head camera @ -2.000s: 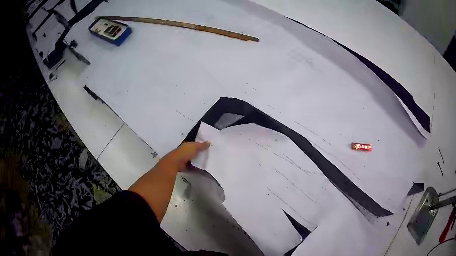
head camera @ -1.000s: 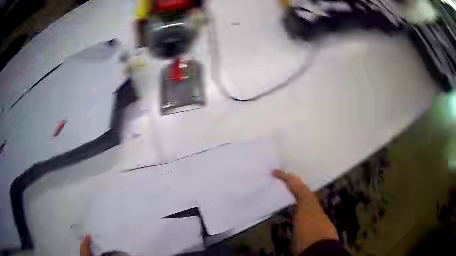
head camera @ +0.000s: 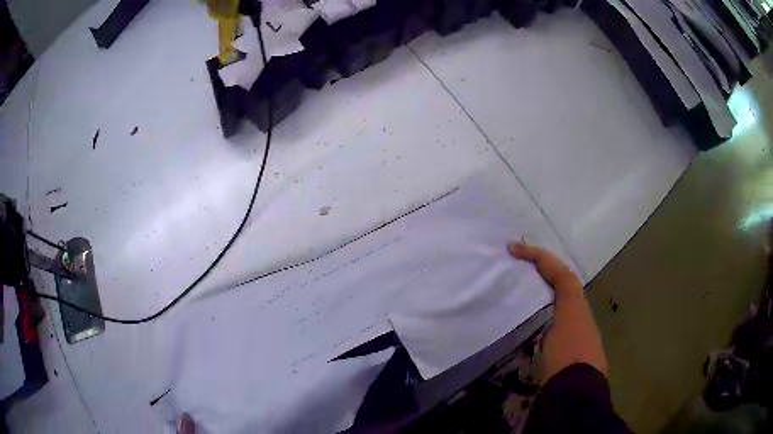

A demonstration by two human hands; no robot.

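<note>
A paper-topped cut piece stack (head camera: 339, 297) lies across the lower middle of the view, with a dark wedge-shaped opening on its near side. My right hand (head camera: 559, 292) grips its right end, thumb on top of the paper and the other fingers hidden. Of my left hand (head camera: 186, 423) only a fingertip shows, at the bottom edge over the piece's lower left; its hold is hidden.
The cutting machine's grey base plate (head camera: 79, 292) stands at the far left, with a black power cable (head camera: 251, 212) curving across the white table (head camera: 381, 144). Dark paper-topped stacks (head camera: 288, 80) lie at the back. More layered stacks (head camera: 670, 72) lie at the back right.
The view has turned to the right. The piece has moved along the table, away from the lay. My left hand has left the corner it held; my right hand has come into view at the right end.
</note>
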